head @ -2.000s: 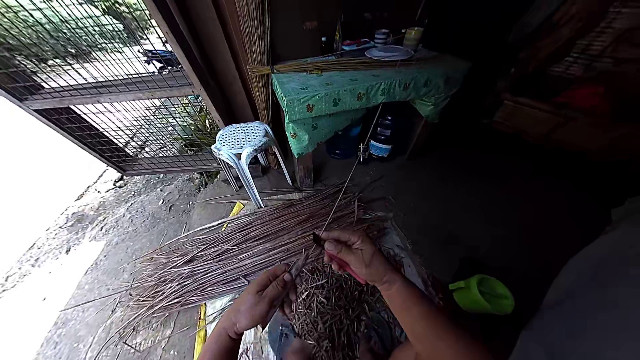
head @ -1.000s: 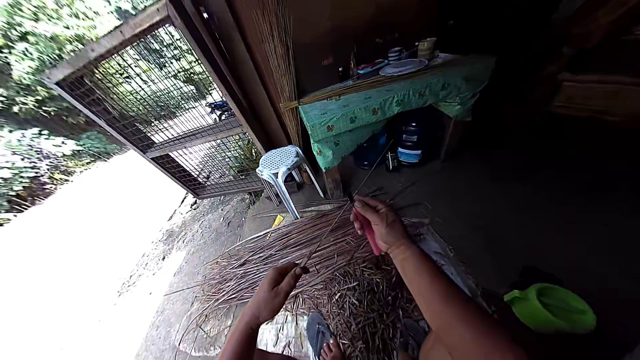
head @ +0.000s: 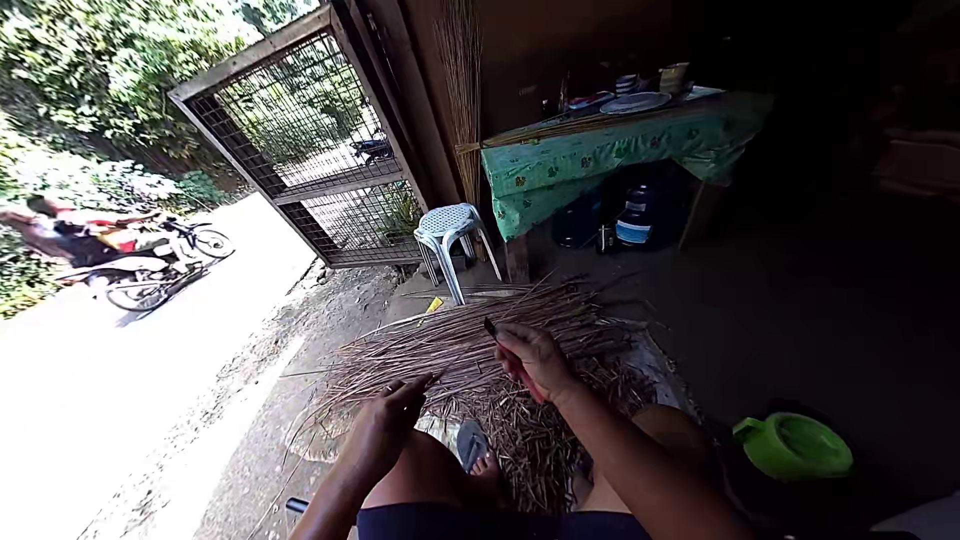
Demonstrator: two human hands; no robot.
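Note:
In my right hand [head: 534,358] is a red-handled cutting tool [head: 527,381], its dark tip pointing up and left above the pile of long brown stalks [head: 465,345]. My left hand [head: 391,414] is lower and to the left, its fingers stretched toward the stalks; a thin stalk seems to lie at its fingertips, but whether it is gripped cannot be told. Short cut pieces [head: 544,442] are heaped between my feet, below my right hand. A grey flip-flop [head: 472,442] is on the foot beside that heap.
A light plastic stool [head: 448,221] stands beyond the stalks, beside a table with a green cloth [head: 577,165]. Blue water jugs [head: 637,214] sit beneath it. A green plastic basin [head: 802,448] is at the right. Outside the mesh gate [head: 300,127], people ride a motorcycle [head: 161,262].
The view has swung left. A motorcycle with people on it has come into view on the road. The long thin stalk that stretched between my hands no longer shows there.

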